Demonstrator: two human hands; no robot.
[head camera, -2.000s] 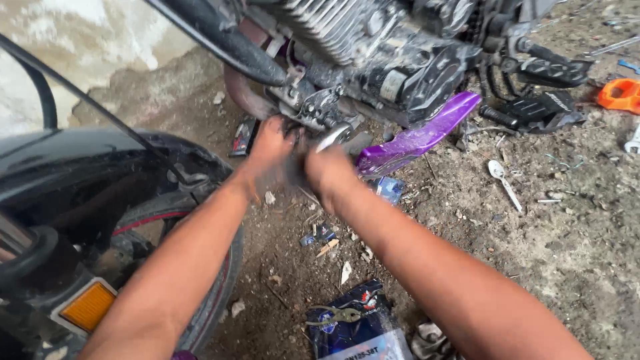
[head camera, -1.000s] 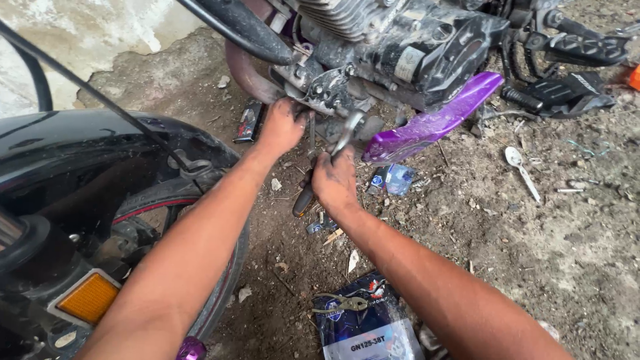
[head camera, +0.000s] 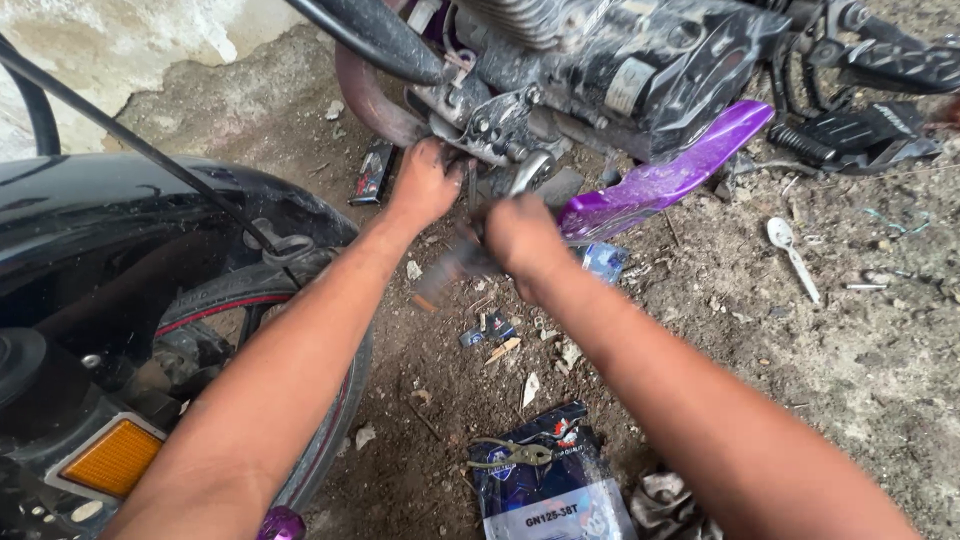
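My right hand is closed around the handle of a ratchet wrench; the wrench's metal head is against the lower front of the motorcycle engine. The handle's far end is blurred. My left hand touches the underside of the engine, beside the exhaust pipe; its fingertips are partly hidden, and whether it grips anything is unclear. A purple plastic fairing panel lies just right of the wrench, below the engine.
The front wheel and black fender fill the left. Pliers lie on a plastic parts bag at the bottom. A white plastic spoon, small boxes and scraps lie on the dirt. A footpeg juts in at upper right.
My right hand stays on the wrench, whose handle has swung toward the left since one second ago. My left hand remains at the engine's underside.
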